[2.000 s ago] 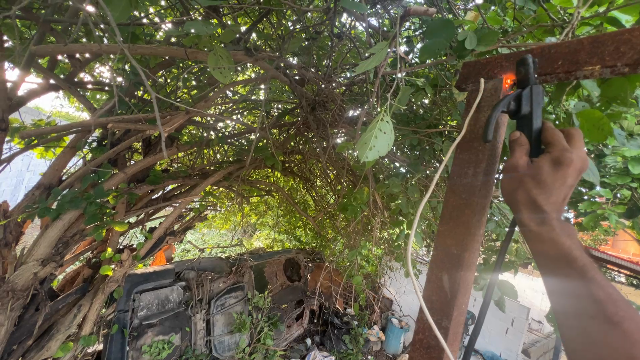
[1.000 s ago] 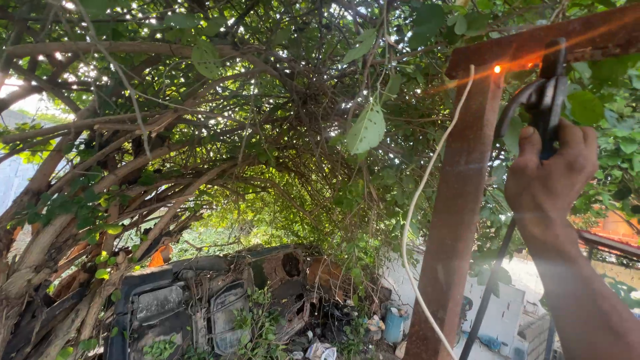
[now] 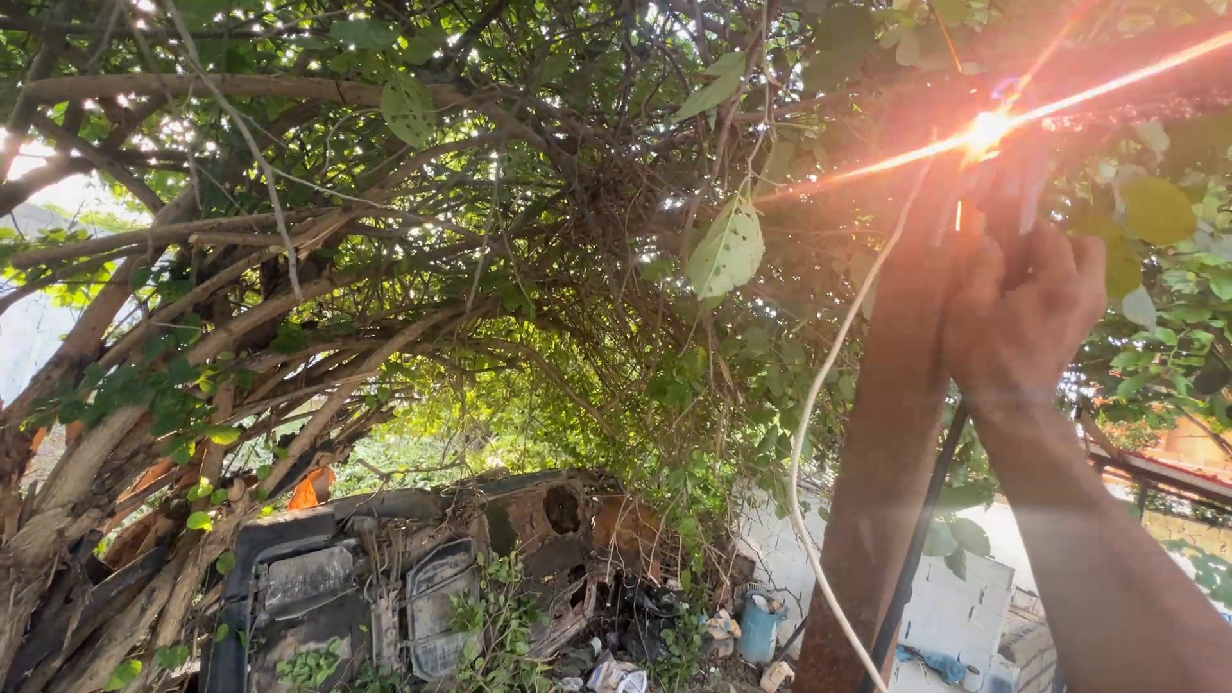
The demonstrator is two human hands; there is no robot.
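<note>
My right hand (image 3: 1025, 313) is raised at the upper right, its fingers closed round the dark handle of a welding electrode holder (image 3: 1022, 197), which glare partly washes out. A bright welding arc burns just above the hand, where a rusty steel post (image 3: 871, 481) meets a steel crossbeam (image 3: 1145, 72). From the holder's lower end a black cable (image 3: 924, 539) runs down behind the post. A thin pale cable (image 3: 797, 462) hangs in a curve along the post's left side. The electrode itself is lost in the glare. My left hand is not in view.
Branches (image 3: 231, 91) and leaves crowd the left and middle, and a holed leaf (image 3: 727, 248) hangs left of the post. Below lies a wrecked vehicle body (image 3: 385, 577), with litter and a blue container (image 3: 760, 628) beside it. A white wall (image 3: 953, 606) stands behind the post.
The glowing spot at the joint has become a bright arc with long streaks of glare. My right hand has moved left with the holder, closer to the post.
</note>
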